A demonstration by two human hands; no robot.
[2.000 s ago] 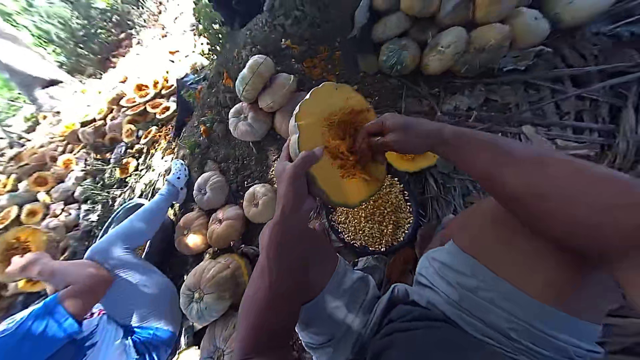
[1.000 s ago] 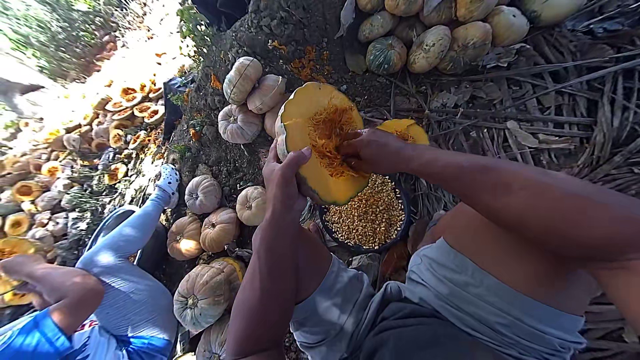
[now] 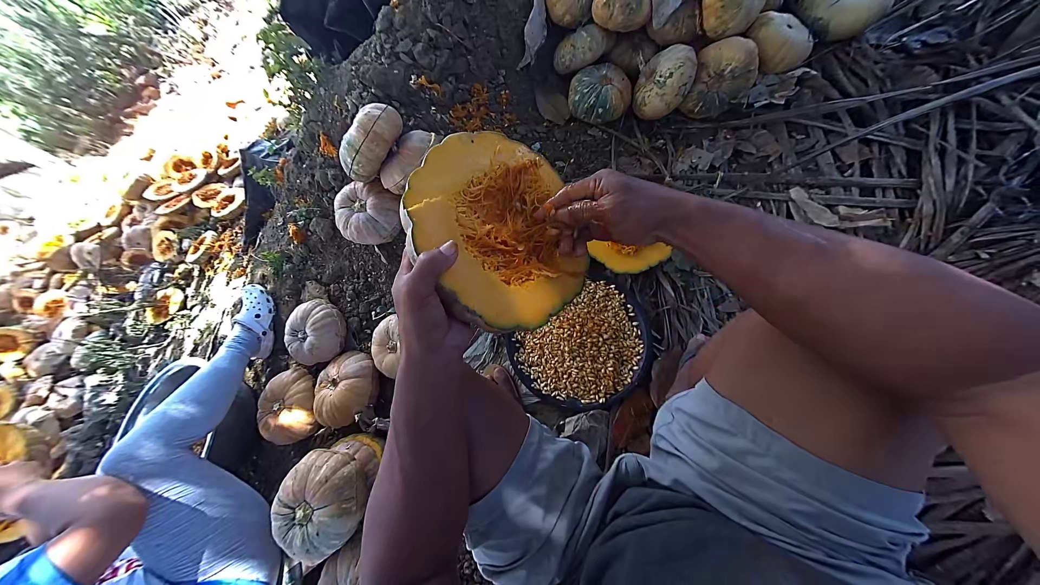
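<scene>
My left hand [image 3: 426, 301] grips the lower left edge of a halved pumpkin [image 3: 439, 203], thumb on the cut face and the other fingers hidden behind. The orange flesh faces up, with stringy pulp [image 3: 508, 223] at its middle. At the pulp's right side, the bent fingers of my right hand [image 3: 589, 211] touch the strands; whether they pinch any seeds is not clear. Below the half, a dark round tub [image 3: 647, 345] holds many pale pumpkin seeds [image 3: 581, 345]. Another cut pumpkin piece [image 3: 630, 257] lies beyond the tub, partly behind my right hand.
Whole pumpkins [image 3: 315, 331] lie on the soil at left, and more [image 3: 666, 81] are heaped at the top. Dry palm fronds [image 3: 877, 179] cover the ground at right. Another person's leg [image 3: 187, 455] is at lower left beside a dark container [image 3: 231, 422]. Scooped halves [image 3: 175, 191] are piled farther left.
My right hand has shifted from deep in the pulp to its right side, with its fingers more in sight. My left hand still holds the pumpkin half.
</scene>
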